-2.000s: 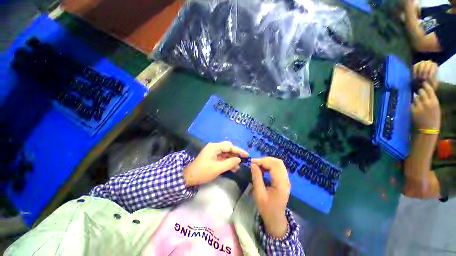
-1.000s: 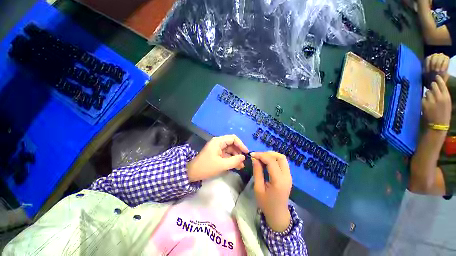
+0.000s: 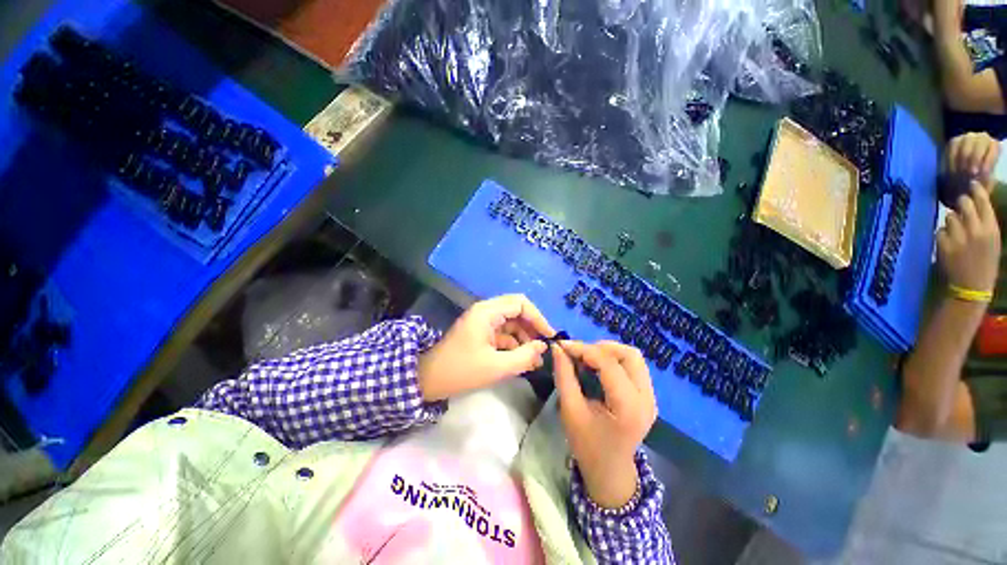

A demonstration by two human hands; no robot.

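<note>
My left hand (image 3: 483,351) and my right hand (image 3: 606,411) meet in front of my chest, fingertips almost touching. They pinch a small black plastic part (image 3: 560,337) between them. Its details are hidden by the fingers; I cannot tell whether a smaller piece is there. Just beyond my hands lies a blue board (image 3: 465,245) set at a slant, with rows of black parts (image 3: 663,320) along its far side and middle.
A tan tray (image 3: 808,196) stands at the right beside a loose black parts pile (image 3: 773,287). A clear plastic bag (image 3: 552,88) lies at the back. Side blue boards (image 3: 122,298) are at left. A neighbour's hands (image 3: 970,221) are at far right by another blue board (image 3: 908,166).
The camera view has shifted, so the bench scene sits a little further right. Both hands stay together on the small black part, with slight finger movement. The rows on the board look the same.
</note>
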